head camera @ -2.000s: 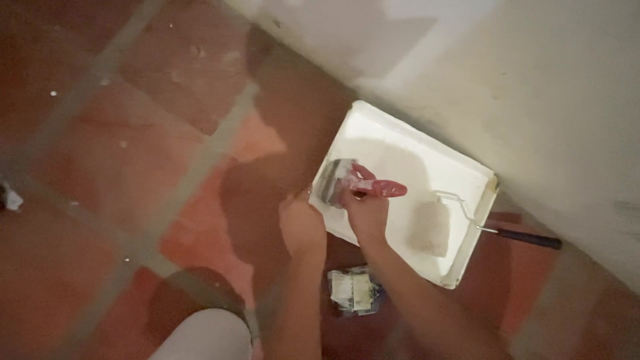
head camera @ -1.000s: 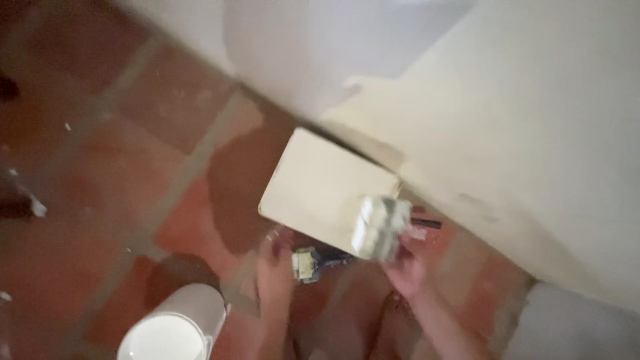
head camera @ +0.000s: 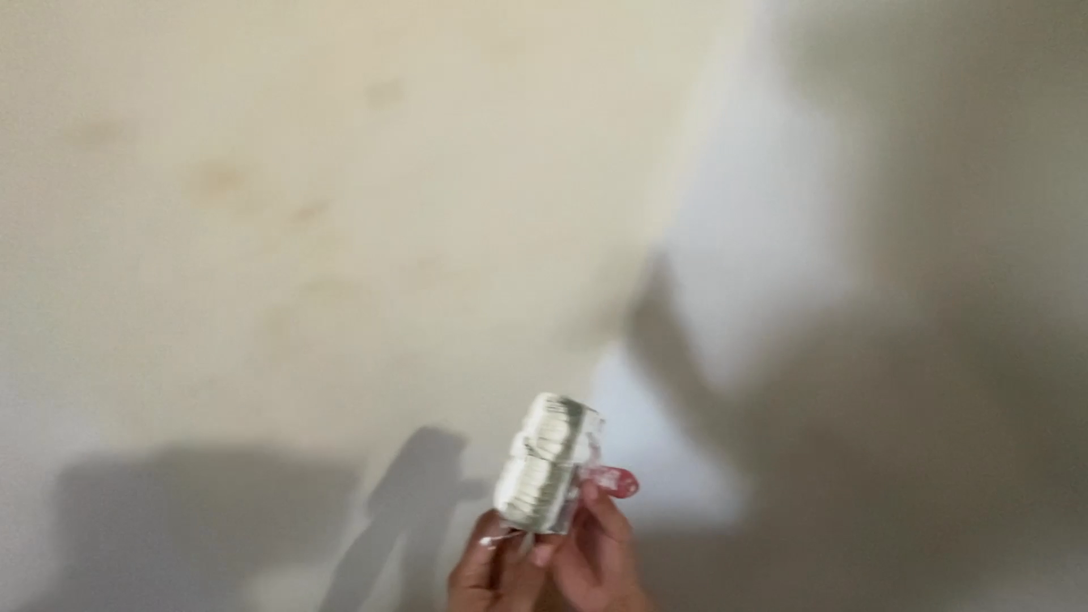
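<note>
A wide paintbrush [head camera: 544, 463], its bristles thick with white paint, is at the lower middle of the head view, in front of the wall. Its red handle [head camera: 619, 482] points right, and the part between is smeared with paint. My right hand [head camera: 599, 552] grips it at the handle side. The curled fingers of my left hand [head camera: 497, 565] are at the brush's lower end, beside a thin, paint-spotted piece that I cannot identify. Whether the left fingers grip the brush is unclear.
A cream-painted wall surface [head camera: 408, 212] with faint brownish stains fills much of the view. A whiter area [head camera: 765, 212] meets it along a slanting edge at right. Dark shadows lie across the lower wall.
The view has swung up from the tiled floor to the wall, and the paint tray has left the frame. The paint-loaded brush has come away from the tray, and both my hands are now together at it.
</note>
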